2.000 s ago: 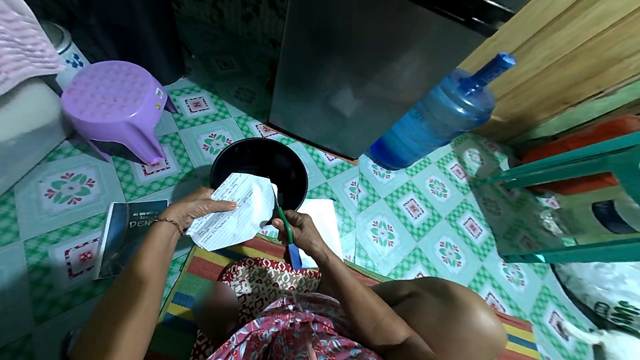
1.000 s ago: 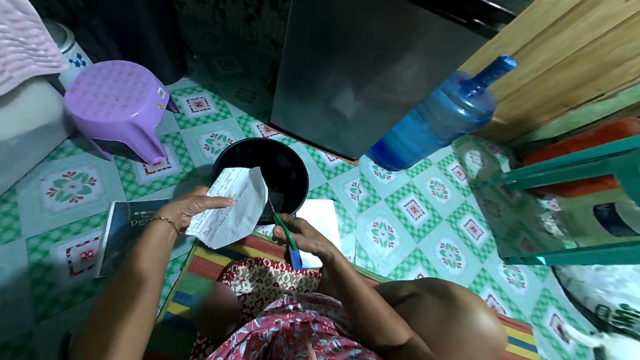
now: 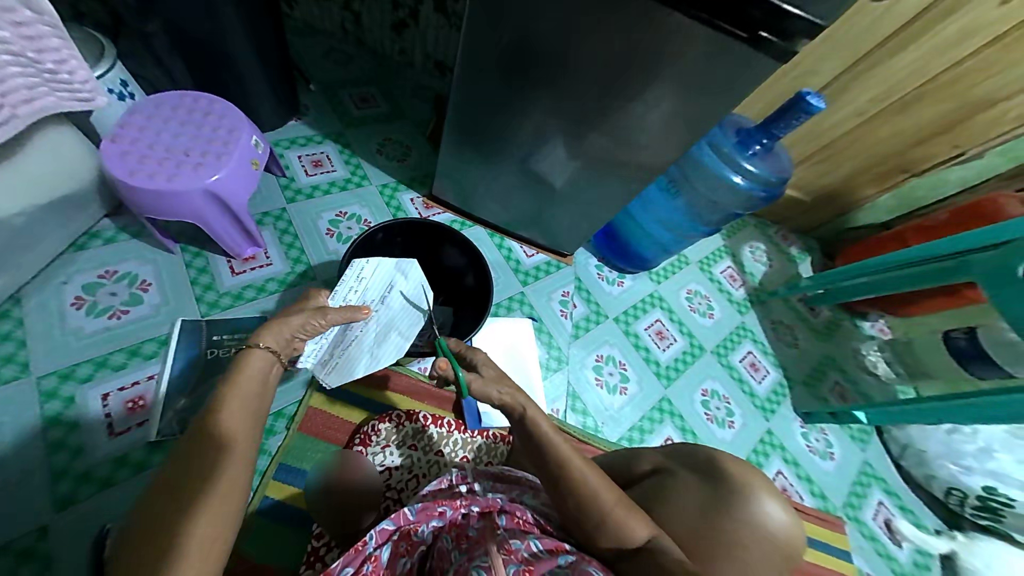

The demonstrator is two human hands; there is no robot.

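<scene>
My left hand (image 3: 308, 324) grips a sheet of paper (image 3: 372, 320) with writing on it, held over the near left side of a black bucket (image 3: 472, 256). In my right hand (image 3: 480, 376) is a pair of scissors (image 3: 454, 364) with a green handle; the blades are apart at the paper's right edge. Under the scissors' handle shows a small blue object (image 3: 470, 413). White paper (image 3: 512, 360) lies on the floor beside my right hand. A dark-covered book (image 3: 192, 352) lies left of my left forearm, which partly covers it.
A purple plastic stool (image 3: 188, 156) stands at the upper left. Beyond the bucket is a dark refrigerator (image 3: 552, 120), with a large blue water bottle (image 3: 688, 192) leaning beside it. A green rack (image 3: 904, 272) stands at the right. A striped mat (image 3: 288, 456) lies beneath me.
The paper in my left hand has turned and its outline differs from before. The scissors' blades now show spread apart beside it.
</scene>
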